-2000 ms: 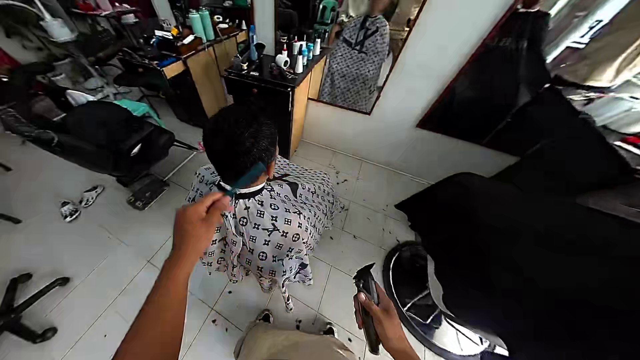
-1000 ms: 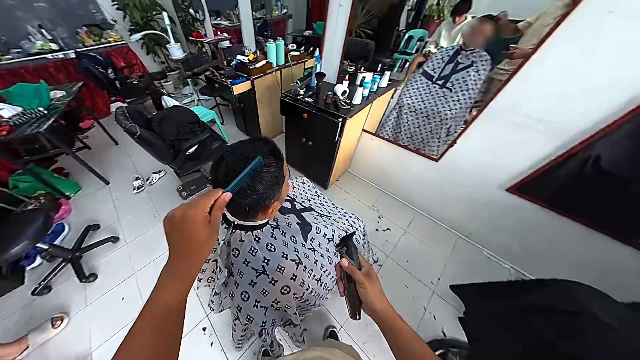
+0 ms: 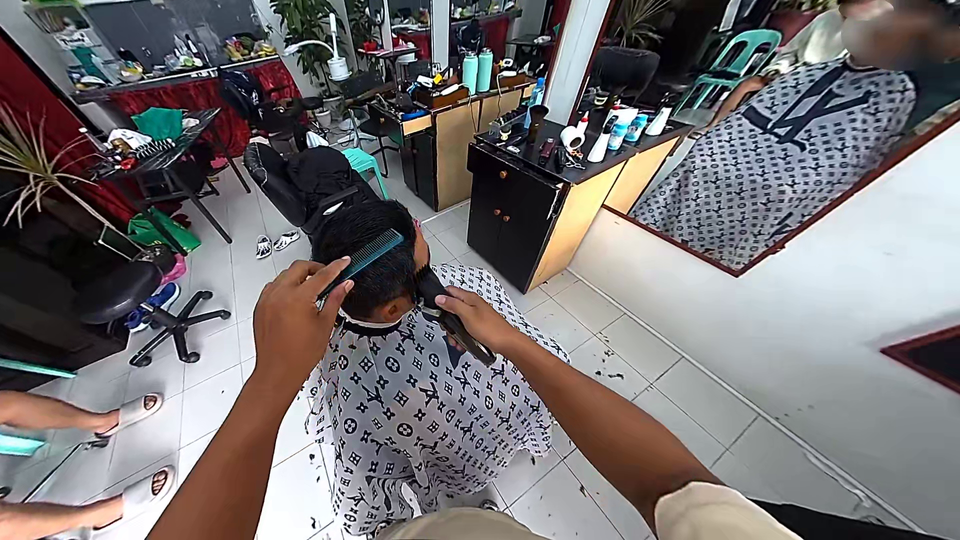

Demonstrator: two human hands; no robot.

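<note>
A seated person with short dark hair (image 3: 360, 221) wears a white barber cape (image 3: 420, 405) with a dark pattern. My left hand (image 3: 296, 315) holds a teal comb (image 3: 375, 251) by one end, its teeth lying over the hair at the back of the head. My right hand (image 3: 476, 319) grips a dark hair clipper (image 3: 457, 326), whose head is at the side of the person's head, near the ear (image 3: 391, 309). Whether the blade touches the hair cannot be made out.
A black cabinet (image 3: 510, 217) holding bottles stands ahead, beside a wall mirror (image 3: 795, 150). Behind the seated person is a black barber chair (image 3: 277, 176). A wheeled stool (image 3: 176, 322) and another person's sandalled feet (image 3: 139, 412) are at left. Hair clippings lie on the tiled floor (image 3: 607, 360).
My right hand has raised the clipper from low at the right to the side of the person's head. The comb in my left hand stays at the head. The view has shifted.
</note>
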